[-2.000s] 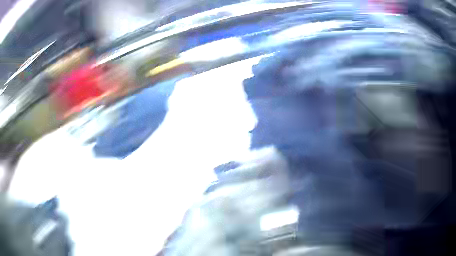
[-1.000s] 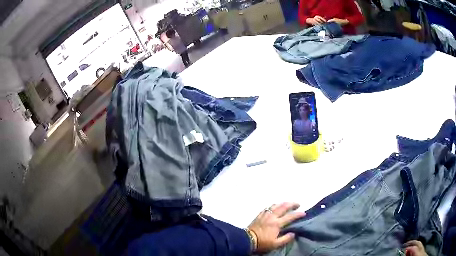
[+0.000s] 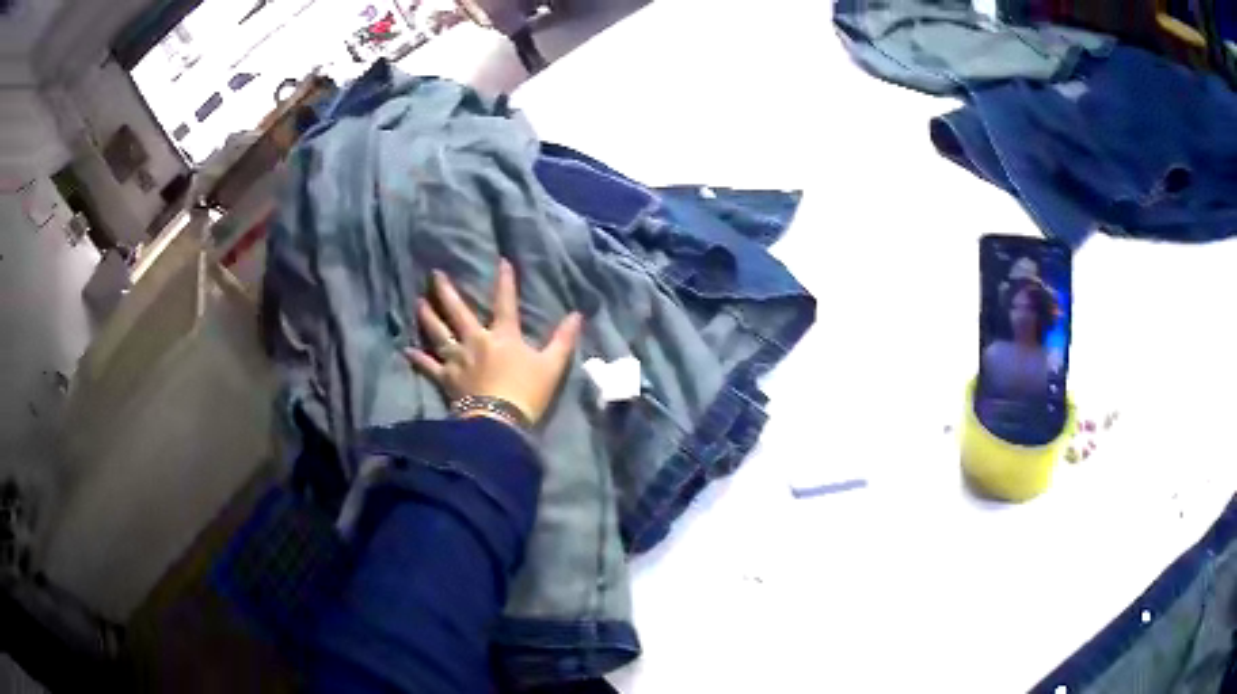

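Note:
My left hand [image 3: 495,355] lies palm down with fingers spread on the pale grey-blue side of an inside-out denim garment [image 3: 407,217], which drapes over the left table edge. A small white label [image 3: 613,380] shows right of the hand, and a sleeve with a dark cuff [image 3: 570,644] hangs below the wrist. My right hand is not in the picture. Part of another denim garment [image 3: 1177,637] shows at the lower right corner, cut off by the edge.
A lit smartphone [image 3: 1024,332] stands in a yellow holder [image 3: 1007,458] on the white table [image 3: 868,583]. A small grey-blue stick [image 3: 828,488] lies left of it. More denim garments [image 3: 1112,143] lie at the back right. A person's legs [image 3: 525,44] show at the top.
My left hand has moved from the lower right garment to the left one. The view has turned, so the right garment and my right hand have mostly or wholly left the picture.

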